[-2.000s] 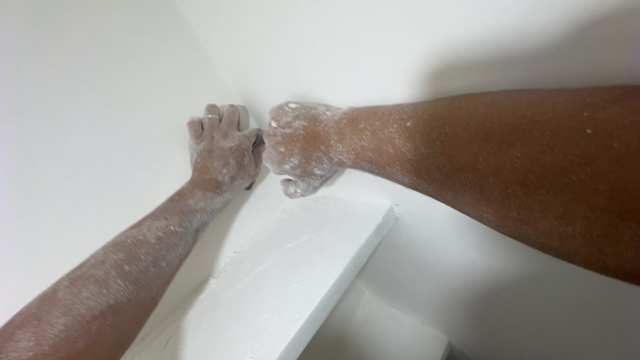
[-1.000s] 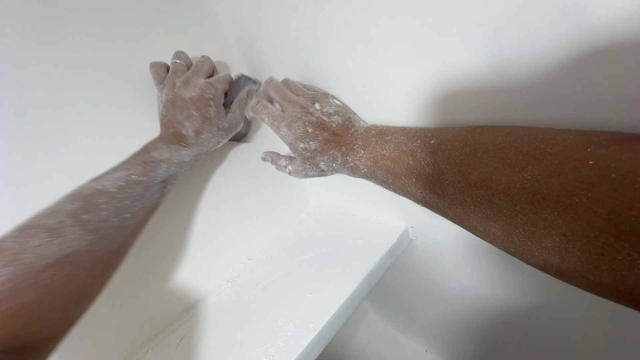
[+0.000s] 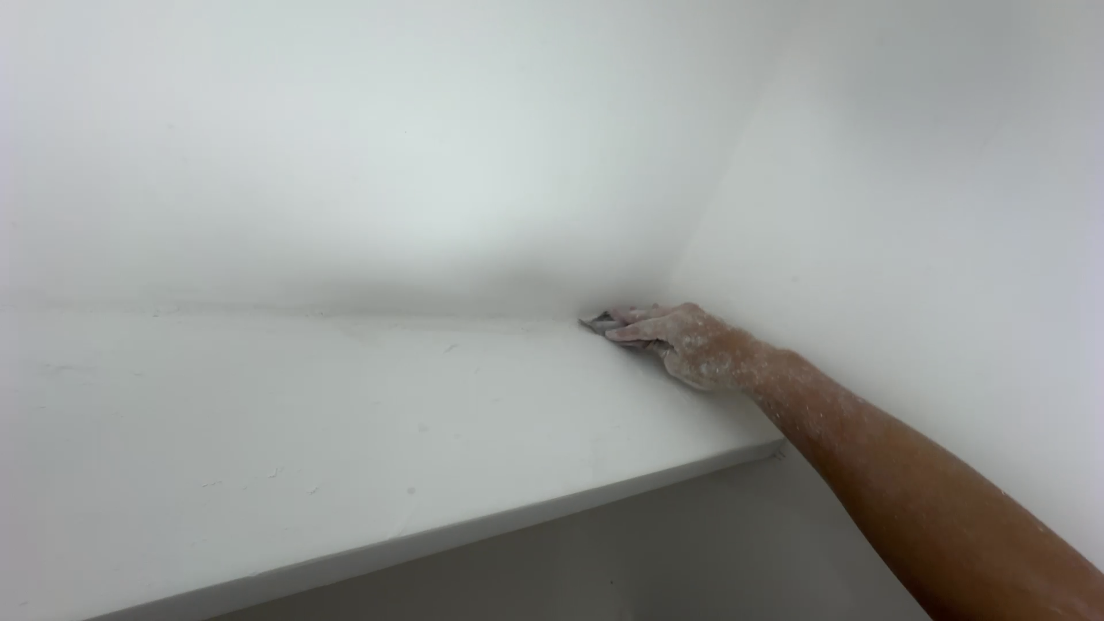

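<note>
Dusted with white powder, my right hand (image 3: 694,345) is closed on a piece of grey sandpaper (image 3: 602,323), its fingers pointing left. The grey piece lies at the seam where the white shelf (image 3: 388,431) meets the back wall (image 3: 431,155), near the corner. Part of it is hidden under my fingers. My left hand is out of view.
The side wall (image 3: 906,241) rises close beside my right forearm. The shelf's front edge (image 3: 517,515) slants across the lower part of the view, with shaded space below it. Small flakes and specks (image 3: 274,472) lie on the shelf.
My left hand, earlier on the wall beside my right hand, has gone out of view. My right hand is now down at the shelf's back seam. The view has swung strongly.
</note>
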